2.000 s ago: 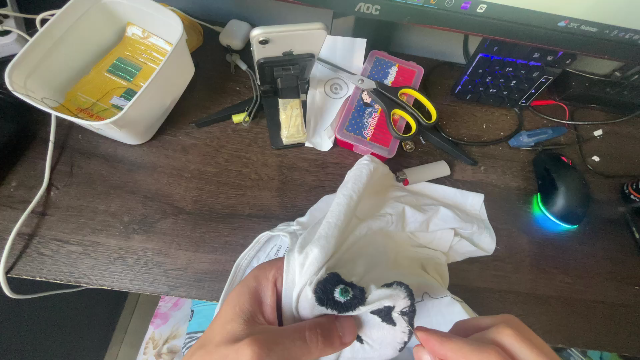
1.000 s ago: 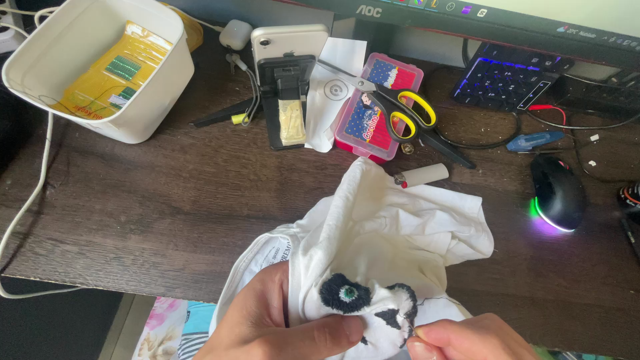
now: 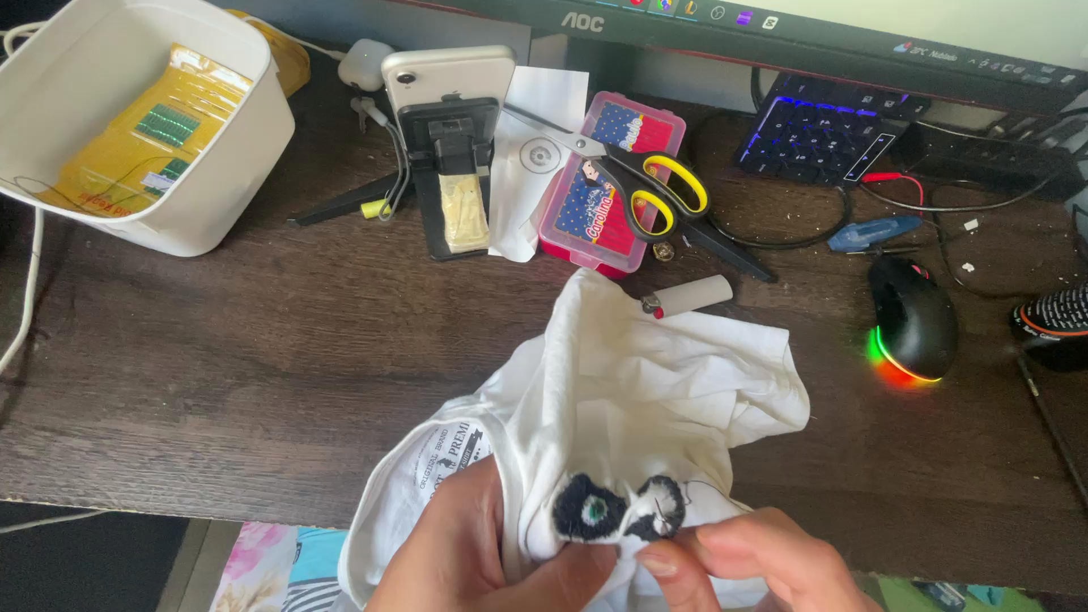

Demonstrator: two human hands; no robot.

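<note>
A white T-shirt (image 3: 663,382) lies bunched over the desk's front edge, its neckline at the left. Black-and-white embroidery (image 3: 588,508) on it shows a dark patch around a green eye and a second, partly stitched patch (image 3: 661,508). My left hand (image 3: 501,544) grips the shirt, fingers inside the neckline and thumb on top below the eye patch. At the lower edge of the second patch, my right hand (image 3: 739,557) has thumb and forefinger pinched together on the cloth; whether a needle is between them cannot be told.
Behind the shirt are a white lighter (image 3: 695,296), black-and-yellow scissors (image 3: 633,174) on a pink plastic case (image 3: 557,223), and a phone (image 3: 446,76) on a stand. A white bin (image 3: 229,174) is at the left; a lit mouse (image 3: 914,319), keyboard (image 3: 816,132) and can (image 3: 1054,327) are at the right.
The embroidered cloth has been folded up between my hands, so the second patch looks narrower and the black shape beside it is no longer plainly seen. My left hand keeps its hold.
</note>
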